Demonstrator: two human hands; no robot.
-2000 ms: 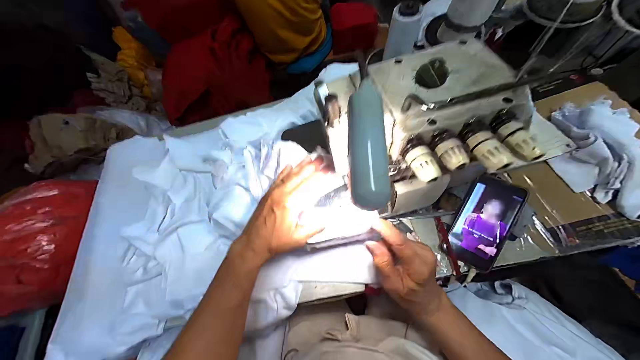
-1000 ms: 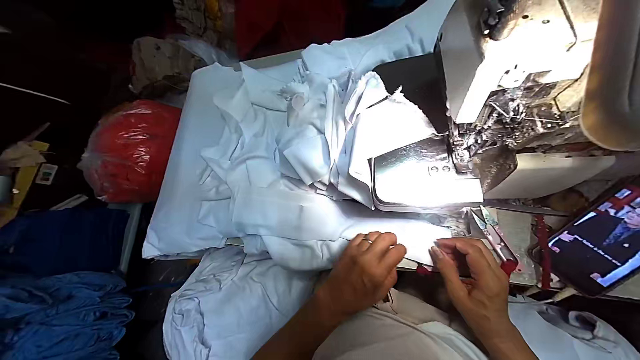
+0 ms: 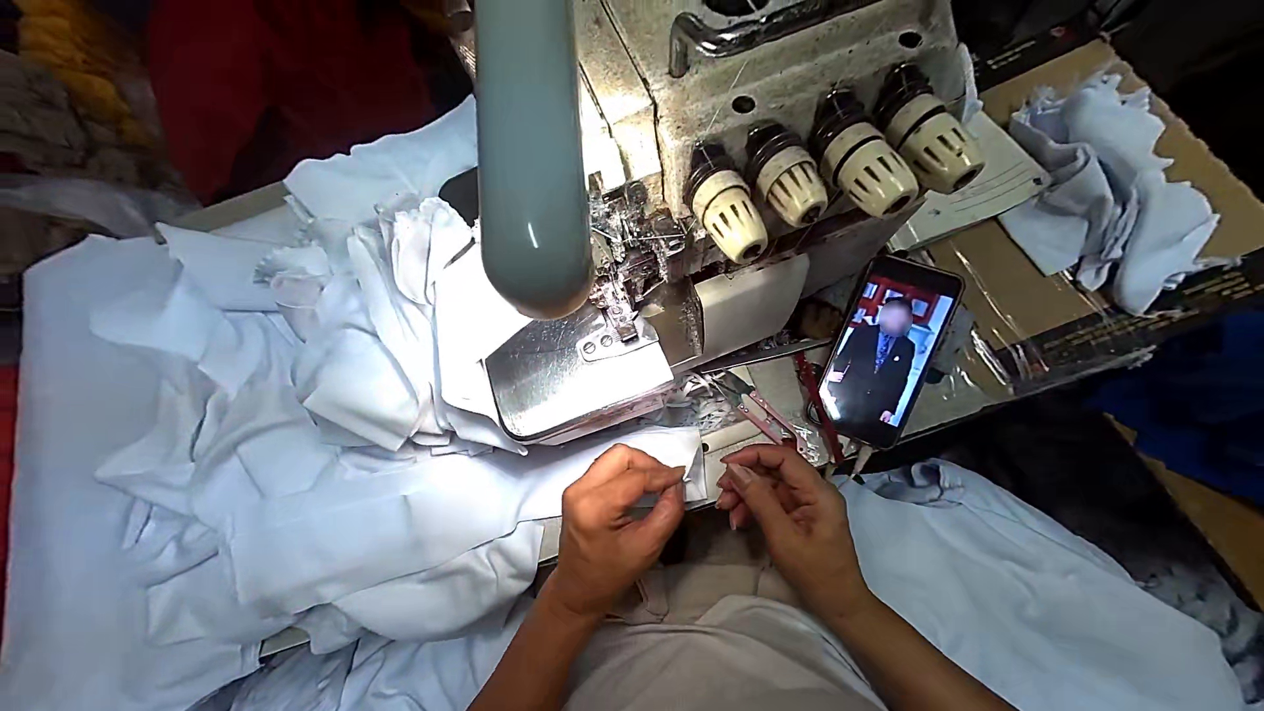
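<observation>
My left hand (image 3: 617,523) is in front of the overlock sewing machine's metal plate (image 3: 583,370), thumb and fingertips pinched together over the edge of a white fabric piece (image 3: 464,494). Close to its right, my right hand (image 3: 790,518) has curled fingers with thumb near the index finger. Whether a thread or something small is between the fingers of either hand cannot be told. Behind the plate, the presser foot (image 3: 620,321) shows under a bright light. A red-handled thread snipper (image 3: 755,405) lies beyond my right hand.
Crumpled white fabric (image 3: 326,365) is heaped on the left. Several cream tension dials (image 3: 790,188) and a grey-green rounded arm (image 3: 533,148) stand above the plate. A lit phone (image 3: 889,351) leans at right, near cardboard (image 3: 1037,296) with white scraps (image 3: 1116,197). More white fabric (image 3: 1027,592) hangs at lower right.
The view has swung a lot. My left hand was lying on the fabric edge one second ago; now it is raised with fingertips pinched, nearer my right hand.
</observation>
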